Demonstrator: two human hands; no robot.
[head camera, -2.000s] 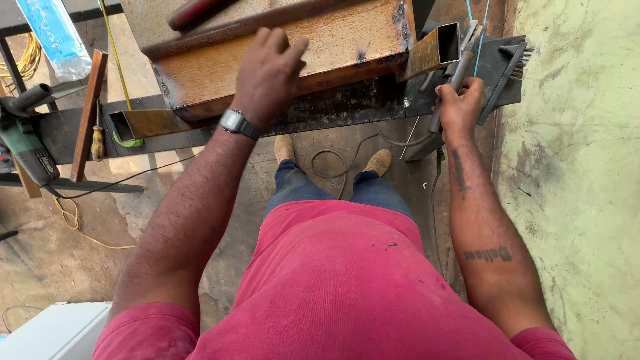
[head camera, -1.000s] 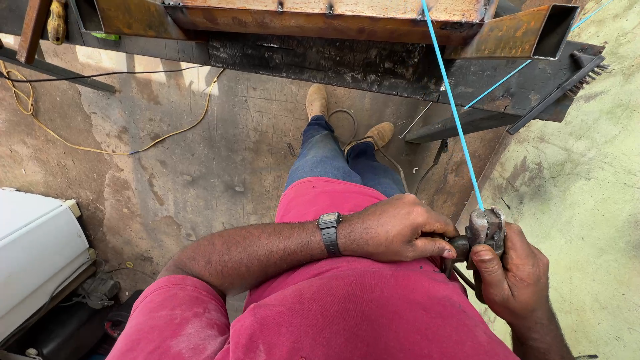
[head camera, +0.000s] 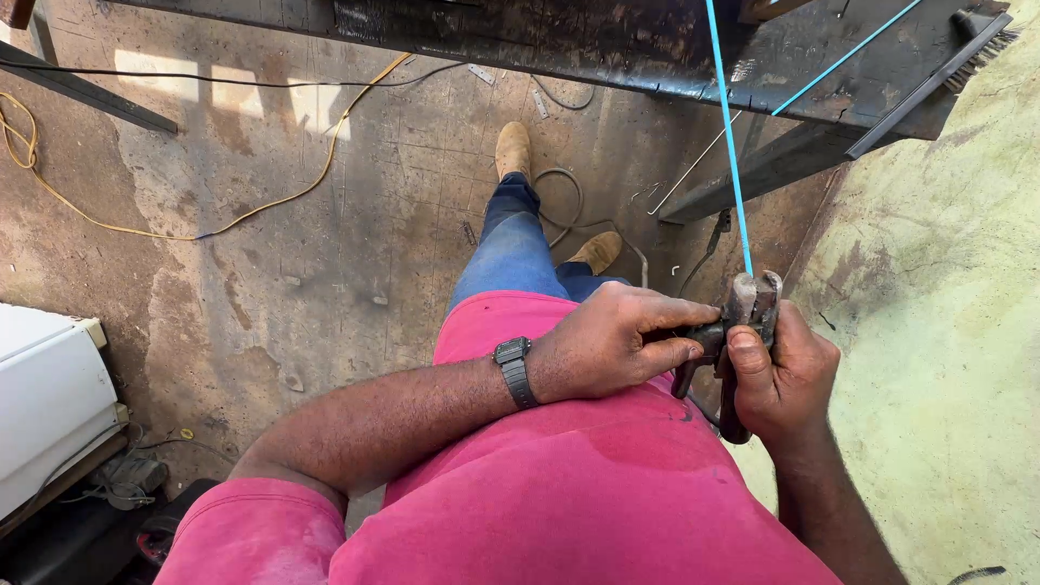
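Observation:
My right hand (head camera: 784, 370) is wrapped around a worn metal welding electrode holder (head camera: 743, 305), its thumb on the near side below the jaws. A thin blue welding electrode (head camera: 731, 154) runs up from the jaws past the top edge of the view. My left hand (head camera: 626, 341), with a black watch on the wrist, pinches a dark cylindrical part of the holder from the left between thumb and fingers. The holder is in front of my pink shirt, at its right side. Another blue rod (head camera: 845, 57) lies over the dark steel bench, and its far end is out of view.
The bench edge (head camera: 487, 49) crosses the top, with a steel leg (head camera: 756, 175) below. A wire brush (head camera: 934, 81) lies at its right end. A yellow cord (head camera: 325, 171) and a grey cable (head camera: 577, 195) lie on the floor near my boots. A white appliance (head camera: 53, 406) stands at left.
Two seconds ago my left hand was over the rusty steel piece and my right hand by the bench's right end. Both have come back to my body, and my left hand has taken hold of the holder.

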